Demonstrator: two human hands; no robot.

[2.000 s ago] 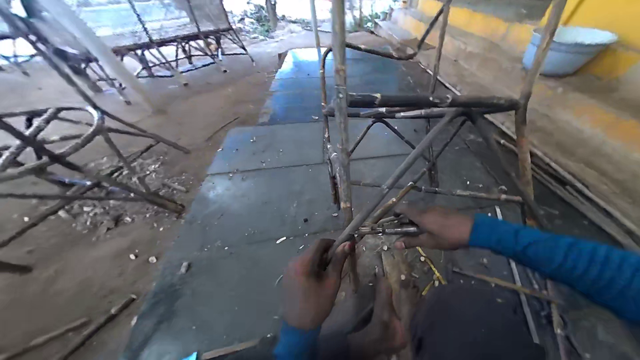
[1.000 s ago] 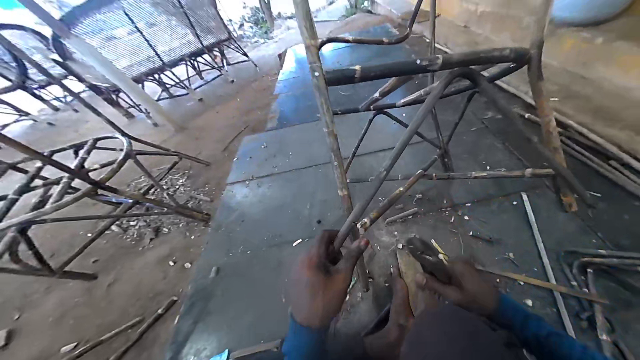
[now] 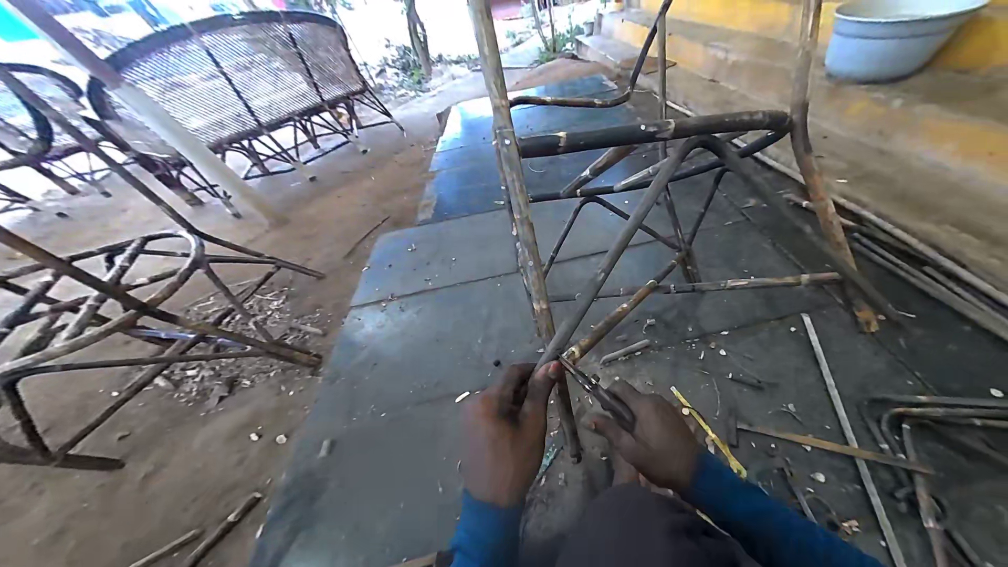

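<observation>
A cane chair frame (image 3: 654,135) stands before me on dark stone slabs. My left hand (image 3: 508,433) grips the low end of its bent diagonal cane brace (image 3: 622,244), thumb uppermost, beside the front leg (image 3: 524,236). In my right hand (image 3: 654,433) is a dark-handled metal tool, seemingly pliers or pincers (image 3: 602,398); its tip meets the brace end by my left thumb. A shorter mottled cane piece (image 3: 622,319) slants up from that same joint. The tool's jaws are too small to read clearly.
More cane frames (image 3: 118,307) and a woven cane settee (image 3: 236,79) stand on the left. Offcuts and a yellow strip (image 3: 713,433) lie on the slabs (image 3: 417,354). Long canes (image 3: 929,268) run beside the steps (image 3: 906,150) on the right, under a pale basin (image 3: 894,39).
My right hand, lower and away from the joint one second ago, has moved up to it with the tool. My left hand keeps its grip on the brace end.
</observation>
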